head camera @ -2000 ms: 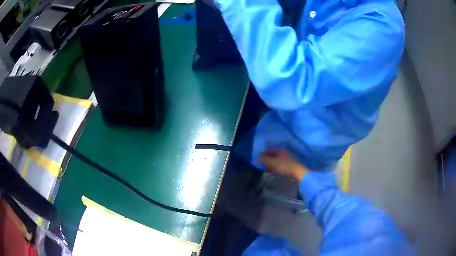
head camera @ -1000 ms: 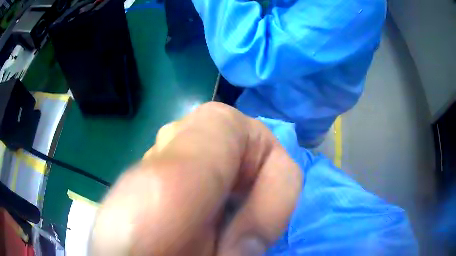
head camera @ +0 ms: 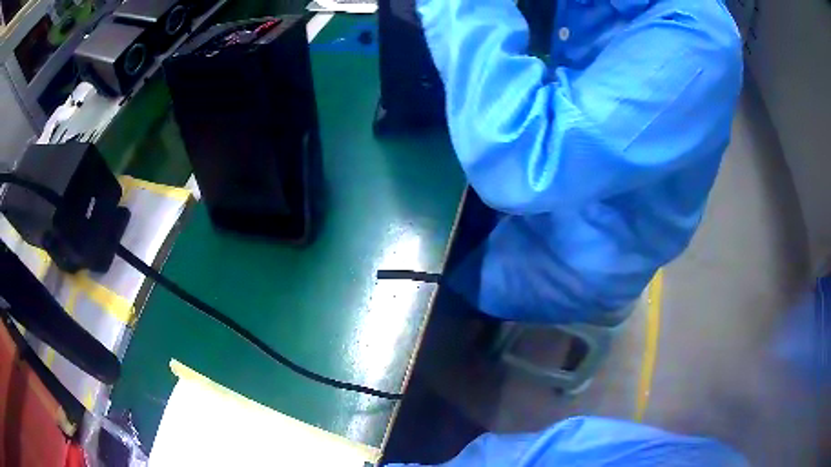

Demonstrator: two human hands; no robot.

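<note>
Neither of my hands is in view. A blue sleeve [head camera: 592, 445] shows at the bottom edge, its hand out of the picture. Nearest in front lies a white sheet [head camera: 246, 429] with yellow-taped edges on the green bench top [head camera: 246, 292], cut off by the lower edge. A tall black unit housing [head camera: 246, 137] stands upright on the bench, with red parts at its top end. A second black housing [head camera: 405, 82] stands beyond it, partly hidden by a person's arm.
A person in a blue coat [head camera: 583, 155] sits by the bench, above a grey stool [head camera: 556, 356]. A black cord [head camera: 246, 337] crosses the bench from a black box [head camera: 68, 201]. Red boards [head camera: 27, 401] are at lower left. Silver boxes [head camera: 114, 59] stand at upper left.
The large blurred hand that filled the lower middle a second ago is gone from view. The view has shifted, and the bench shows again. The sleeve sits lower in the picture.
</note>
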